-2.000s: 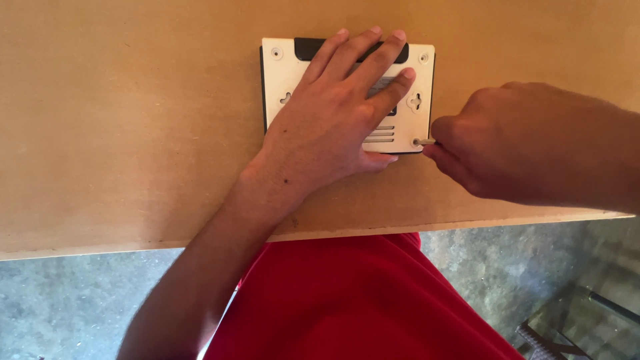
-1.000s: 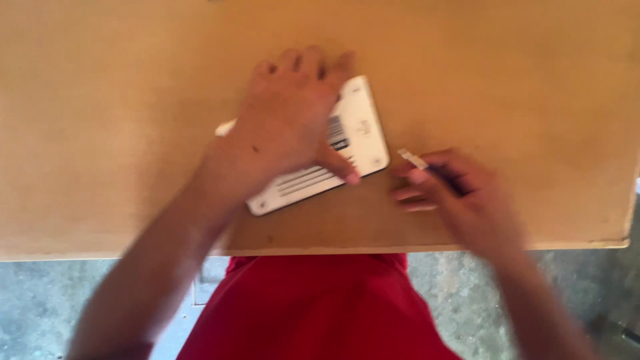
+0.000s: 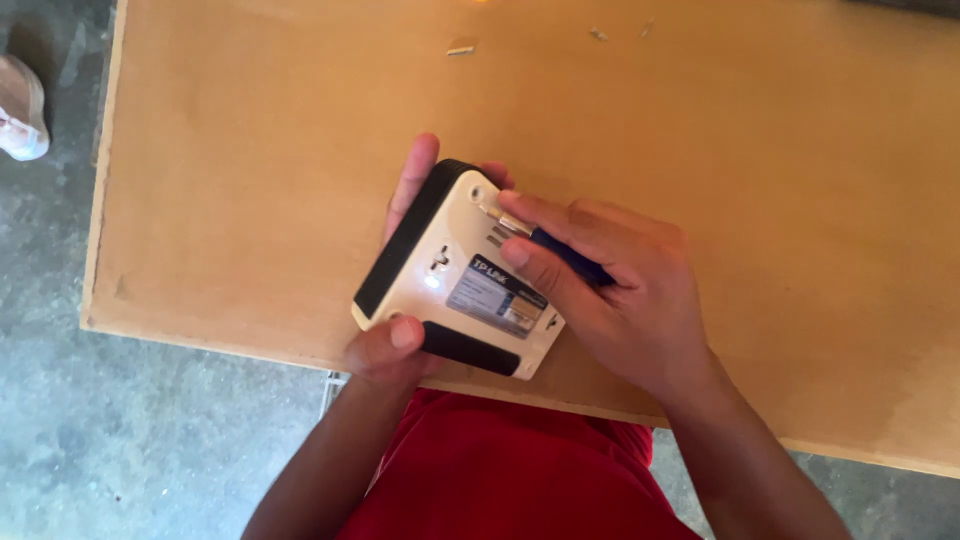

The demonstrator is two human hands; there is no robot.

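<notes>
A white and black TP-Link network device (image 3: 457, 232), likely a router, is held tilted with its underside towards me; a printed label, vent slots and a keyhole slot show on it. My left hand (image 3: 394, 345) grips it, thumb on the lower left corner and fingers behind, partly hidden. In my right hand (image 3: 615, 277) is a screwdriver with a dark blue handle (image 3: 570, 257). Its tip lies close to the round screw hole (image 3: 476, 194) at the device's upper corner; whether it touches the casing I cannot tell.
Small loose pieces (image 3: 460, 51) lie on the wooden table (image 3: 225, 187) beyond the device, with more (image 3: 598, 34) to their right. A dark object (image 3: 911, 7) is at the far right edge. A person's foot in a shoe (image 3: 21, 112) is on the floor at left.
The device, which lay on the table under my left hand, is now gripped and turned. My right hand has brought the screwdriver from beside the device to its corner. The view has shifted.
</notes>
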